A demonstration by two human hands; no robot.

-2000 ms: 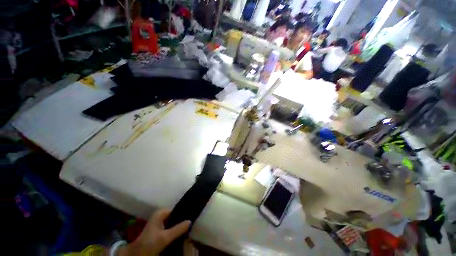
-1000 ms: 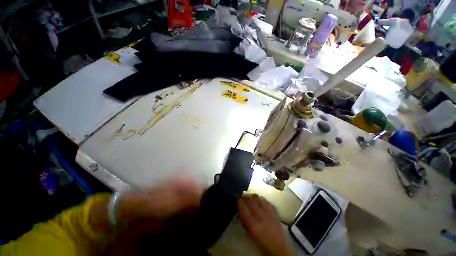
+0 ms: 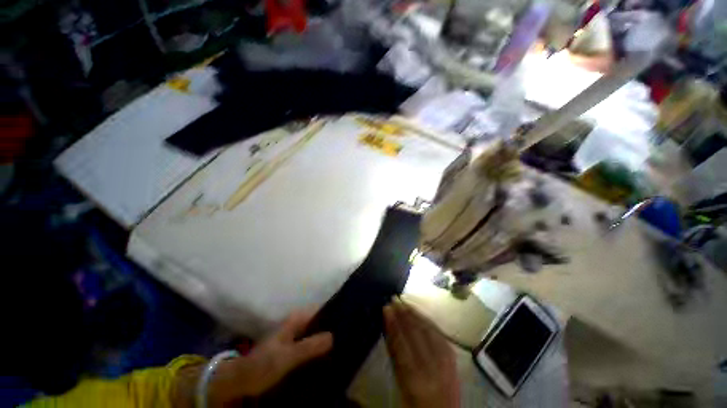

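A black fabric strip [image 3: 360, 296] runs from the lower edge of the picture up to the needle area of the cream-white sewing machine [image 3: 470, 211]. My left hand [image 3: 275, 362] lies on the strip's left side, thumb and fingers spread against the cloth. My right hand [image 3: 418, 355] lies flat along its right edge, fingertips near the brightly lit needle area. The needle and presser foot are blurred. The strip's near end is out of view.
A smartphone [image 3: 518, 346] lies right of my right hand. Stacked black cut pieces [image 3: 295, 100] lie at the table's far left. Yellow stickers [image 3: 380, 143] are on the white table [image 3: 279, 231]. A pale rod [image 3: 590, 100] rises from the machine head. Crumpled white material [image 3: 450, 111] lies behind.
My left hand, blurred over the strip one second ago, has settled on its left side. The strip lies straighter and reaches further up past the needle area. The view has shifted slightly.
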